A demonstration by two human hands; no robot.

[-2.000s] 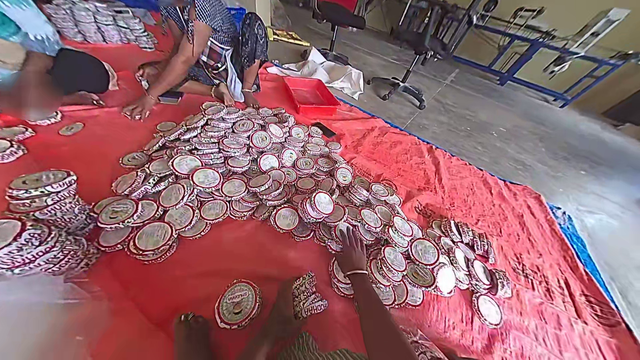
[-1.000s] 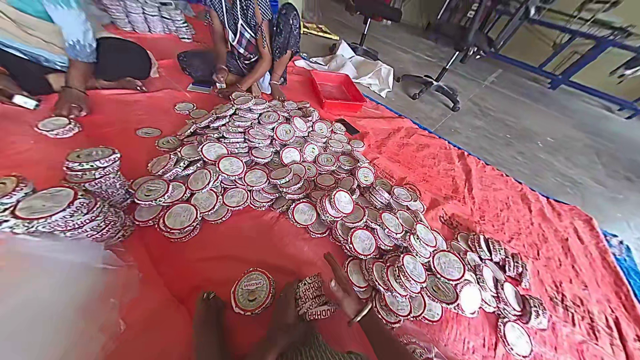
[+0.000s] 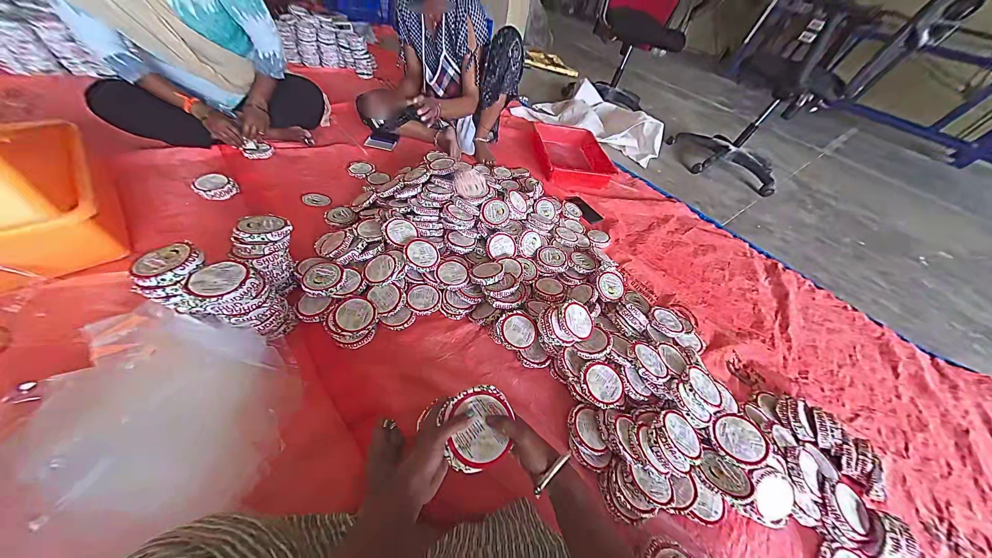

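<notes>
Both my hands hold a stack of round, flat discs with printed wrappers (image 3: 479, 438) just above the red sheet, near the bottom middle. My left hand (image 3: 426, 457) grips its left side with the thumb on the top disc. My right hand (image 3: 527, 446), with a bangle at the wrist, closes on its right side. Part of another disc shows behind my left fingers. A large heap of the same wrapped discs (image 3: 473, 271) spreads ahead and to the right. Stacked discs (image 3: 225, 291) stand to the left.
An orange crate (image 3: 101, 225) and clear plastic bags (image 3: 163, 418) lie at the left. A red tray (image 3: 573, 155), a white cloth (image 3: 612, 124) and a dark phone (image 3: 585, 209) are beyond the heap. Two people sit across the sheet, and wheeled chairs (image 3: 732, 147) stand behind at right.
My right hand has come from the heap to the stack at my left hand. The stack, sideways in my left hand before, now faces up between both hands. The view has shifted, bringing the orange crate in.
</notes>
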